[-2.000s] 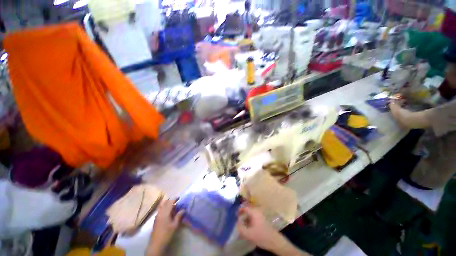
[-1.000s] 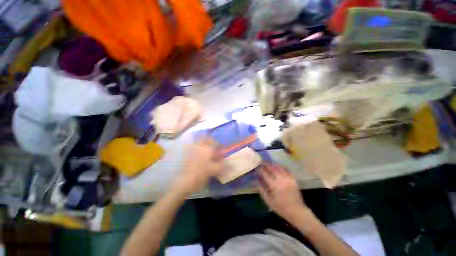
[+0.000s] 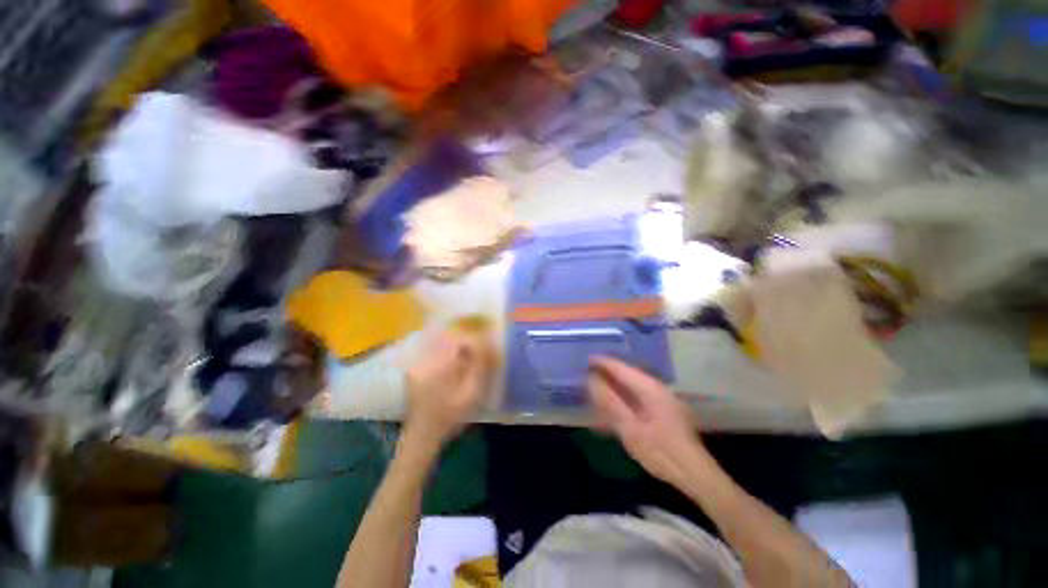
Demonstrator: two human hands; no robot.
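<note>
The translucent blue template (image 3: 586,316) lies flat on the table, with an orange strip across its middle and slot outlines above and below it. My right hand (image 3: 649,419) is at its lower right, fingertips over the lower part, holding nothing that I can make out. My left hand (image 3: 451,373) is blurred, just left of the template; a small yellowish patch shows at its fingertips, and I cannot tell whether it is held. A beige stack (image 3: 462,224) lies up and left of the template. More beige pieces (image 3: 816,333) lie to its right.
A yellow fabric pile (image 3: 354,312) lies left of my left hand. The blurred sewing machine (image 3: 850,167) stands at right, with a bright lit spot near its left end. Orange cloth (image 3: 425,40) is at the back; white cloth (image 3: 190,172) and dark garments are heaped at left.
The view has turned down onto the table. The beige piece seen on the template a second ago no longer shows there, and the template now looks flat. My left hand has moved off to its left side.
</note>
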